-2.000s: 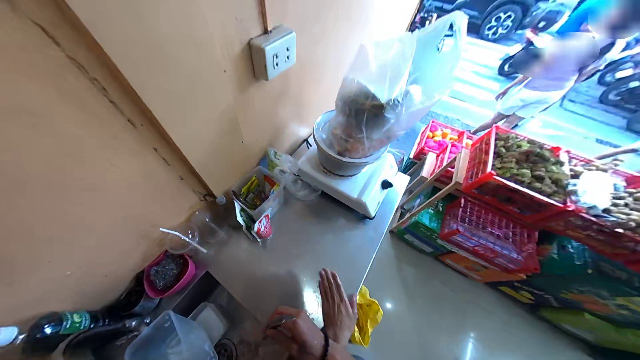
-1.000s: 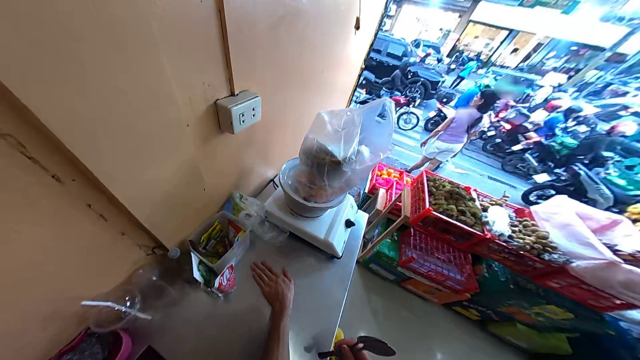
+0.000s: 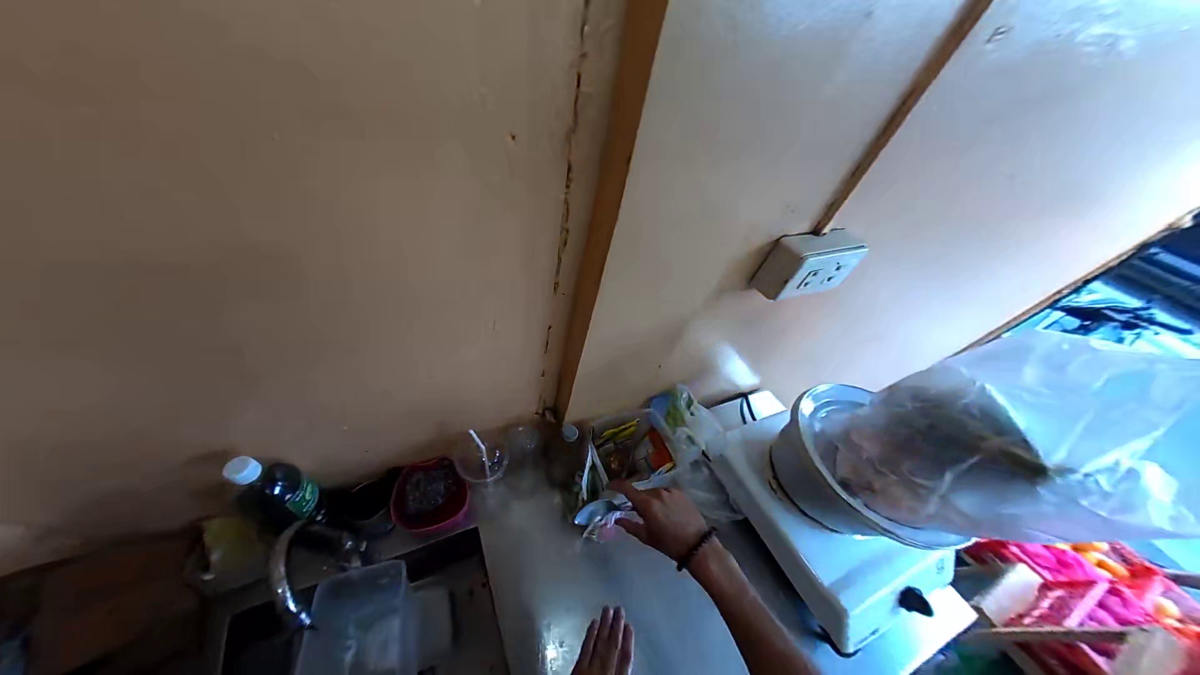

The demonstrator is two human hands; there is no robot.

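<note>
My right hand (image 3: 666, 520), a dark beaded bracelet at its wrist, reaches to the near side of a plastic container of packets (image 3: 633, 445). Its thumb and index finger are spread beside a shiny metallic object (image 3: 595, 511) and a pink-and-white packet (image 3: 609, 527); whether they grip either is unclear. Below, at the bottom edge, my left hand (image 3: 605, 642) shows only its extended fingers over the metal counter (image 3: 525, 581), with nothing seen in it. Right of my right hand, a large pot (image 3: 816, 469) stands on a white stove (image 3: 844, 572), with a filled clear plastic bag (image 3: 947, 450) over it.
At left are a sink with a curved faucet (image 3: 281, 572), a translucent plastic tub (image 3: 361, 619), a dark bottle with a white cap (image 3: 281, 487), a pink bowl (image 3: 429, 495) and a clear cup with a straw (image 3: 483, 459). A wall outlet (image 3: 811, 262) is above; red crates (image 3: 1078, 591) stand at right.
The view has swung left. My right hand, earlier near the counter's front edge with a dark blade-like object, is now at the packet container. My left hand has left its flat rest near that container.
</note>
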